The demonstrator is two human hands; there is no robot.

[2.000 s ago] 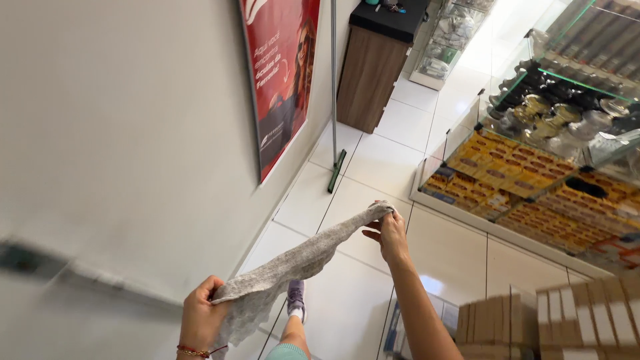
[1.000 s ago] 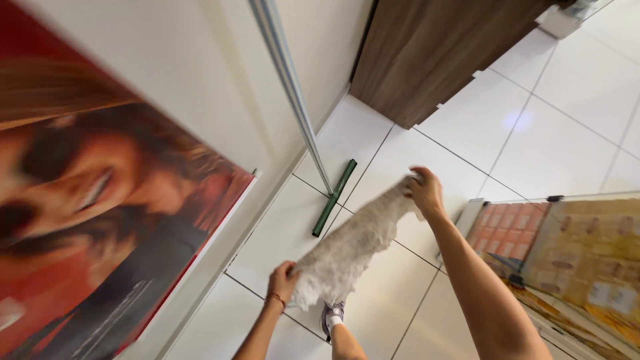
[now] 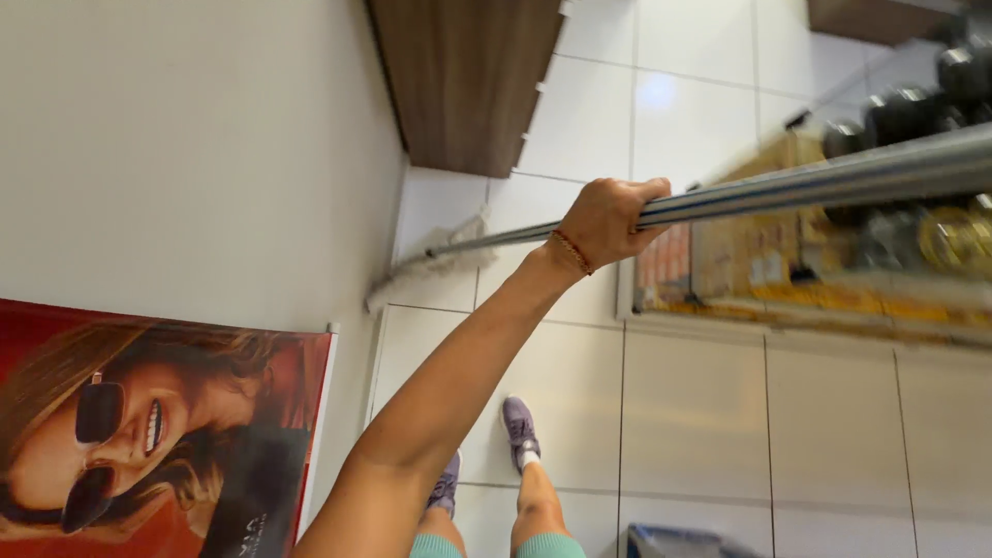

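My left hand (image 3: 614,219), with a beaded bracelet at the wrist, is closed around the metal pole (image 3: 744,198) of a floor squeegee. The pole runs from the upper right down to the floor near the wall. At its lower end a greyish-white cloth (image 3: 446,252) lies over the squeegee head, which the cloth mostly hides. My right hand is outside the view.
A wood-finish cabinet (image 3: 465,77) stands against the wall (image 3: 232,155), above a red poster (image 3: 263,387). Glass shelving with boxes (image 3: 744,256) is at the right. My shoes (image 3: 521,432) are on the white tiles. A blue-edged object (image 3: 674,542) is at the bottom.
The cloth, earlier stretched between both hands, is now over the squeegee head. My left hand has let go of it and grips the pole. My right hand has left the view.
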